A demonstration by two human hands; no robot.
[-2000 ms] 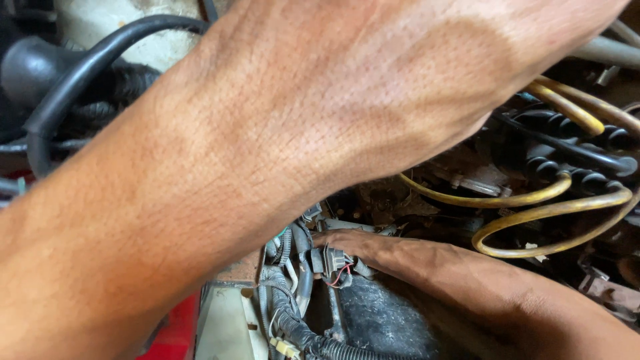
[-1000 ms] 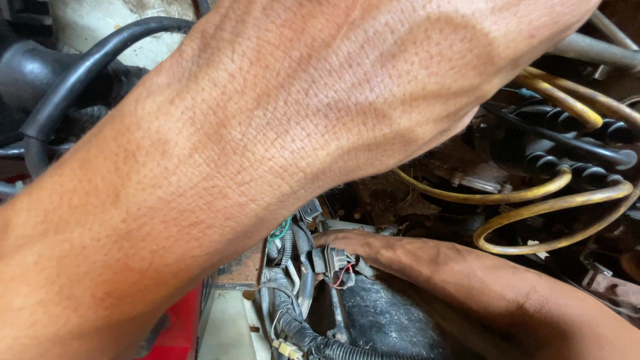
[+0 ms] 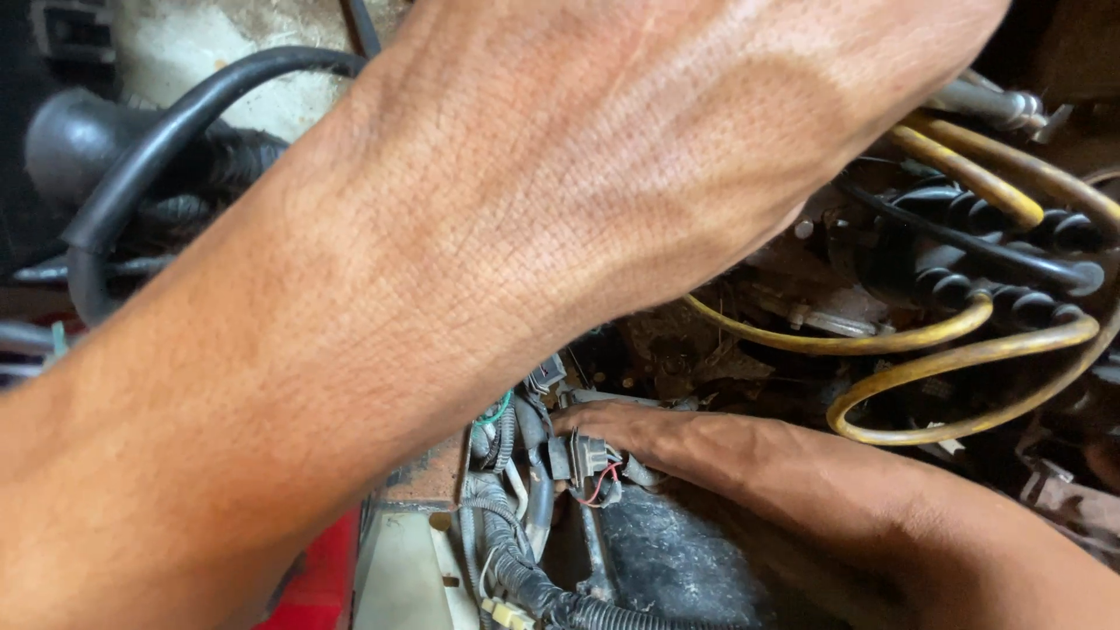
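Note:
My left hand (image 3: 752, 114) and forearm cross the view from lower left to upper right, large and near. Its fingers are beyond the top edge or hidden, so its grip does not show. Beside it, at the upper right, a grey metal rod-like part (image 3: 989, 103) sticks out. From the lower right my right hand (image 3: 612, 422) reaches into the engine bay, its fingertips hidden among wires and parts. Just below that hand sits a grey electrical connector (image 3: 588, 458) with a thin red wire (image 3: 602, 483); whether the hand touches it, I cannot tell.
A corrugated wiring loom (image 3: 516, 556) with a cream connector (image 3: 506, 614) runs along the bottom centre, beside a dusty black part (image 3: 674, 556). Yellowed cables (image 3: 962, 350) loop at right. A thick black hose (image 3: 149, 157) curves at upper left; a red panel (image 3: 328, 569) lies below.
The grey metal part beside my left hand ran to the right edge of the earlier frames; now its end shows short of that edge. My right hand stays in the same spot.

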